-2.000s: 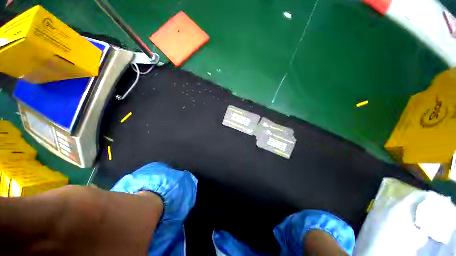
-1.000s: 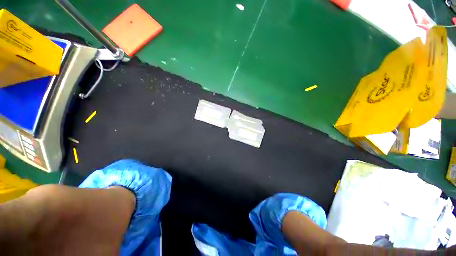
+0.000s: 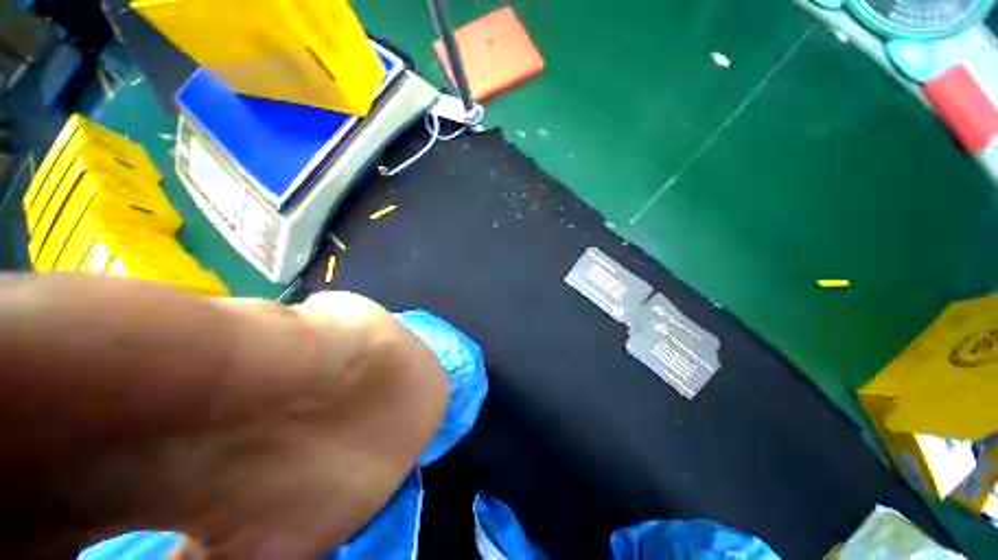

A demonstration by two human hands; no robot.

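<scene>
Two grey cards with light print [image 3: 608, 287] [image 3: 676, 348] lie almost end to end on the black mat. A closed yellow carton [image 3: 290, 49] sits on the blue pan of the weighing scale [image 3: 257, 137] at upper left. An open yellow carton [image 3: 941, 377] with white material inside is cut off by the right edge. A large bare arm, close and blurred, crosses the lower left; no fingers show, so my left hand is not seen. Only a blue sleeve shows for my right arm at the bottom edge; my right hand is out of the picture.
Yellow cartons [image 3: 104, 213] stand in a row at left. A metal pole [image 3: 449, 55] rises beside the scale and an orange pad [image 3: 492, 55]. Yellow slivers lie on mat and green surface. A pale green fan [image 3: 919, 16] and red block [image 3: 963, 107] are at upper right.
The view has swung left, bringing the scale and carton row further in. The bare left arm looks larger and higher. The white tray has mostly left the picture. The cards and scale carton keep their places.
</scene>
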